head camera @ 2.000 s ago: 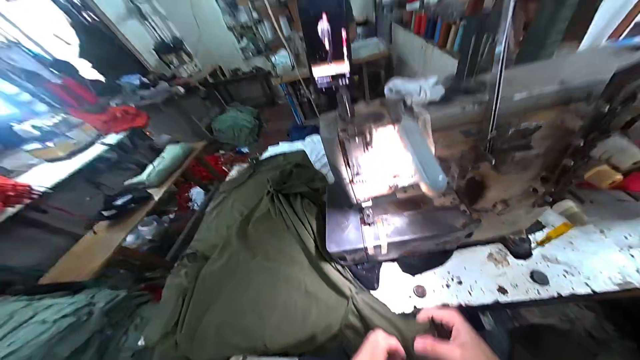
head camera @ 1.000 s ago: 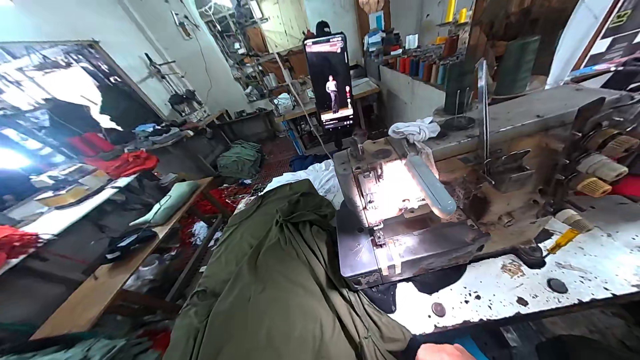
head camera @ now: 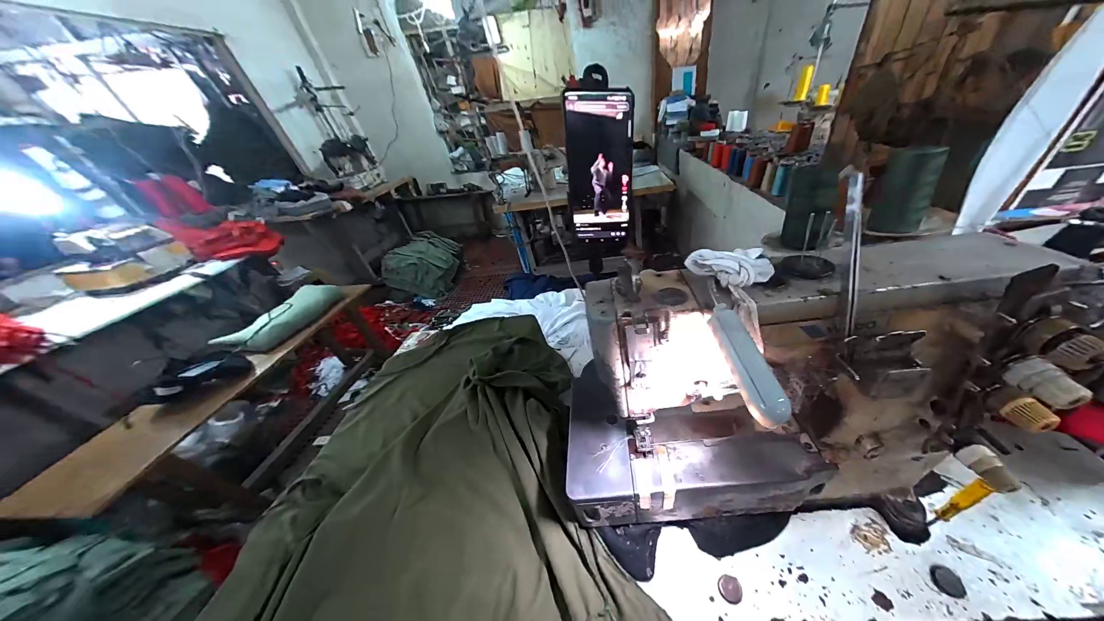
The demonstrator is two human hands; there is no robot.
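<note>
Neither my left hand nor my right hand shows in the head view now. Olive-green fabric [head camera: 431, 509] lies in loose folds from the bottom edge up to the left side of an industrial sewing machine [head camera: 699, 466]. Its bunched upper end rests against white cloth [head camera: 552, 319]. A lamp lights the machine's needle area, and the presser foot [head camera: 642, 435] has no olive fabric under it. A grey rounded guard [head camera: 750, 366] slants beside the light. The fabric's lower end runs out of view at the bottom.
A phone [head camera: 598, 164] stands upright behind the machine. On the worn white tabletop [head camera: 811, 561] lies a yellow-handled tool [head camera: 964, 498]. A wooden bench [head camera: 172, 431] at left holds a pale green cushion [head camera: 289, 317]. Thread spools [head camera: 750, 168] line a ledge at the back.
Both hands, earlier at the fabric's edge at the bottom, have gone out of view; one second ago only part of one showed. The view has tilted upward.
</note>
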